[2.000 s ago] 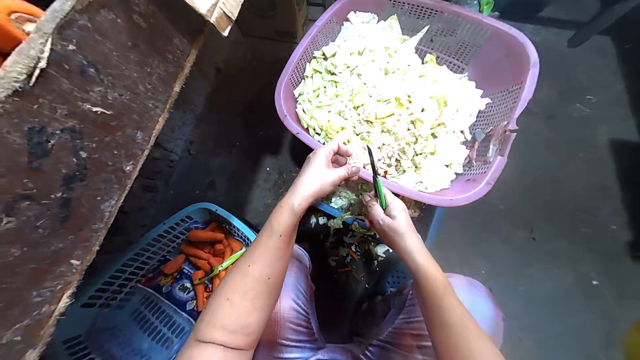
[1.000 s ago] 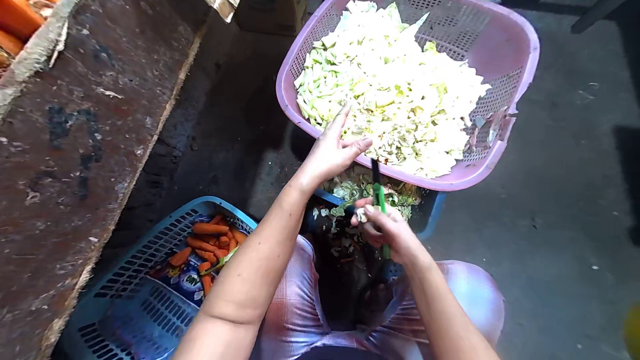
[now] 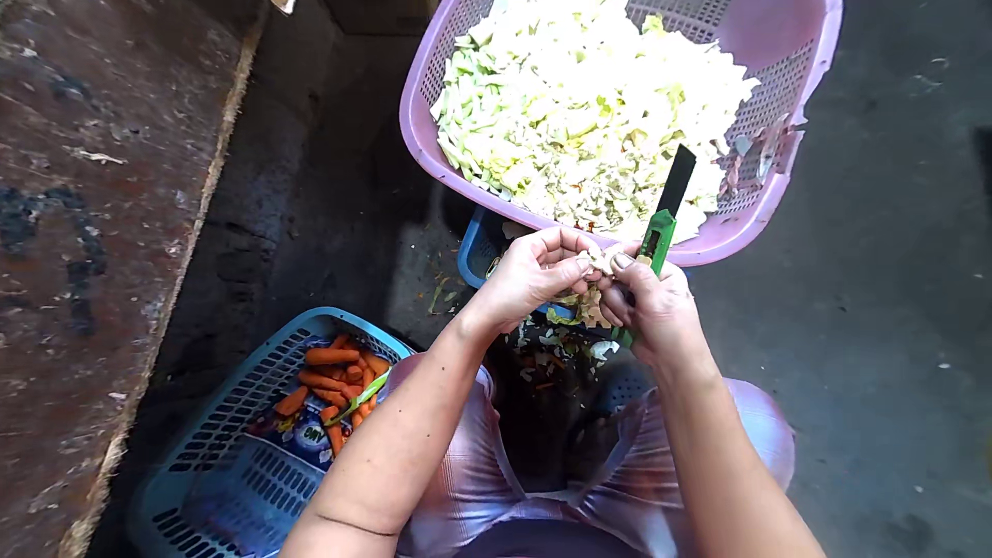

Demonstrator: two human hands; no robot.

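My right hand [image 3: 655,306] is closed around a green snap-off utility knife [image 3: 659,232], its dark blade pointing up and away. Between the fingertips of both hands is a small pale vegetable piece [image 3: 601,262]; my left hand [image 3: 539,275] pinches its left side. Just beyond my hands, a pink plastic basket [image 3: 496,203] holds a heap of chopped pale green cabbage [image 3: 589,116]. The near rim of that basket is partly hidden by my fingers.
A blue plastic basket [image 3: 225,403] with carrots [image 3: 333,380] stands at the lower left. Under the pink basket shows a blue container [image 3: 477,248]. Vegetable scraps [image 3: 550,349] lie between my legs. A worn wooden board [image 3: 101,201] edges the left side, and grey floor [image 3: 876,325] lies to the right.
My left hand has come down from the cabbage at the pink basket's near rim and joined my right hand. Both hands now meet at the small pale piece.
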